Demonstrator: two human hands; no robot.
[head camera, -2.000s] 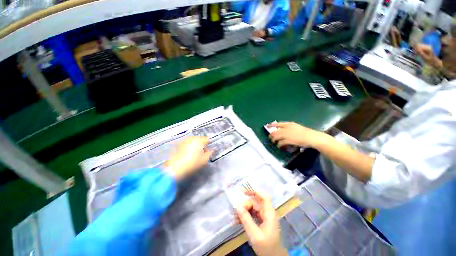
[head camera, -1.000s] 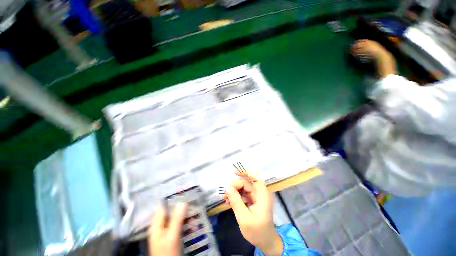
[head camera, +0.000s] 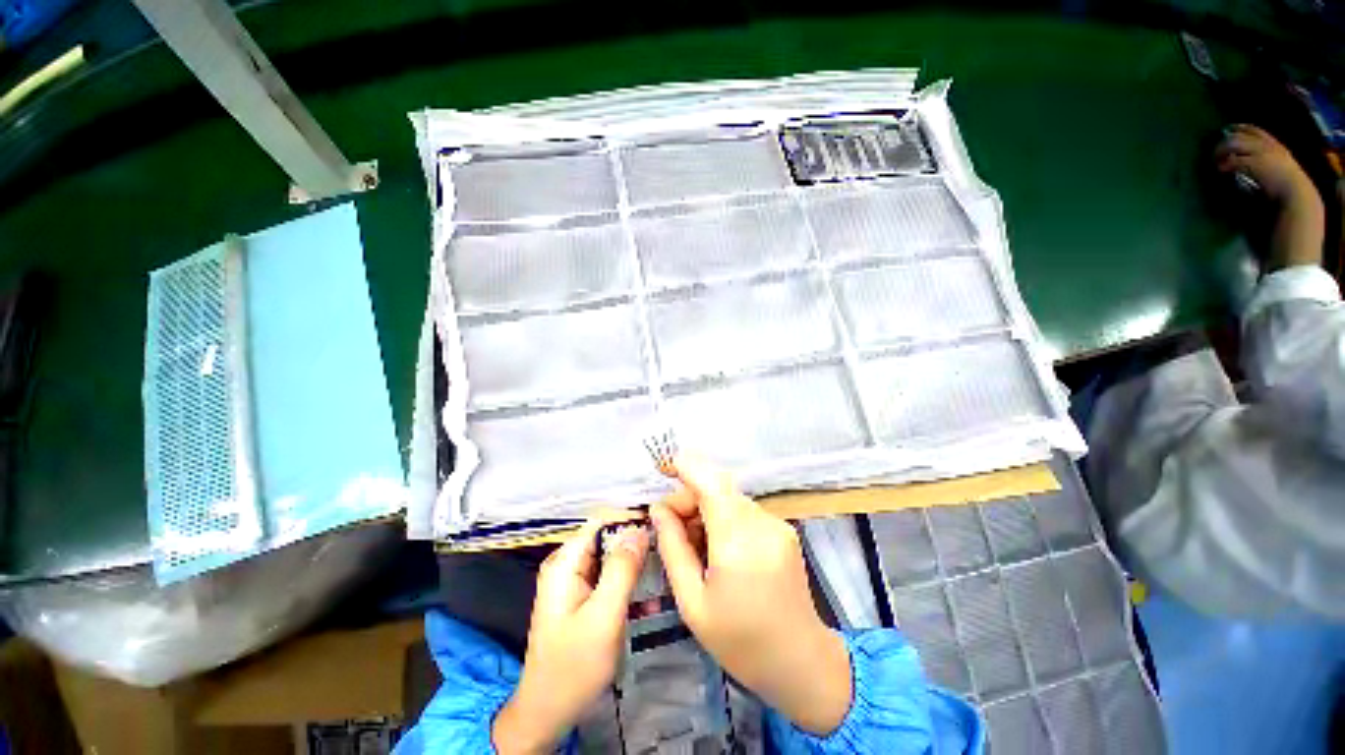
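My left hand grips the end of a dark slotted housing at the tray's near edge; fingers hide most of it. My right hand touches the same end with its fingertips. A small piece with several thin dark lines sticks up from my right fingers over the tray; its exact form is unclear. The large greyish-white compartment tray lies in front of me with a wrinkled whitish liner round its edges. One dark slotted housing lies in its far right pocket. The other pockets show no housing.
A light-blue sheet with a finely marked whitish strip lies left of the tray. A metal post stands behind it. Tan cardboard shows under the tray. A grey tray is at lower right. Another person's hand is at right.
The view has tilted down over the tray. One of two housings in the far pockets has been taken out by my left hand and brought to the near edge, where both hands now meet.
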